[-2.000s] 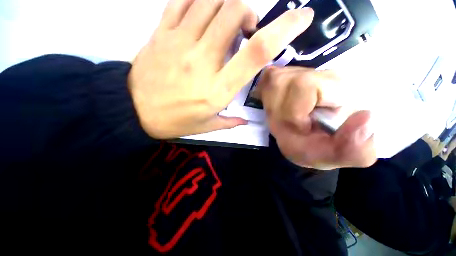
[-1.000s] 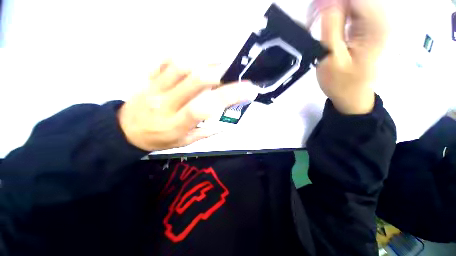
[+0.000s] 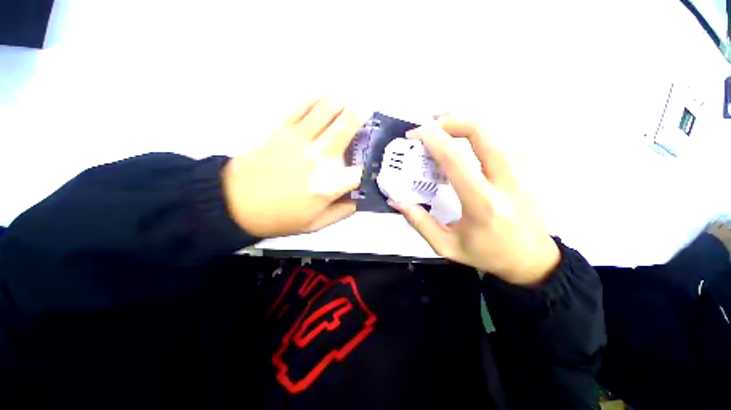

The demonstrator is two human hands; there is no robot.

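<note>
The base unit lies over the white tabletop in front of me, its black square plate (image 3: 377, 202) showing around a pale octagonal body (image 3: 407, 172) with slots and dark print. My right hand (image 3: 485, 204) grips the pale body from the right, thumb at its lower edge and fingers at its upper edge. My left hand (image 3: 296, 172) holds the left side of the unit, fingers extended and thumb at the edge. A slotted strip shows beside the left fingers. The cable and the front housing's opening are not visible at the unit.
A white front housing (image 3: 672, 132) with a small green opening lies at the right of the white table. A dark object (image 3: 22, 22) is at the top left corner. Another person's dark sleeve (image 3: 665, 308) and part of a hand are at the right edge.
The base unit has turned over, from its black face with white outline to its pale body side, and moved down. My right hand has come down onto it. The green board opening is now hidden.
</note>
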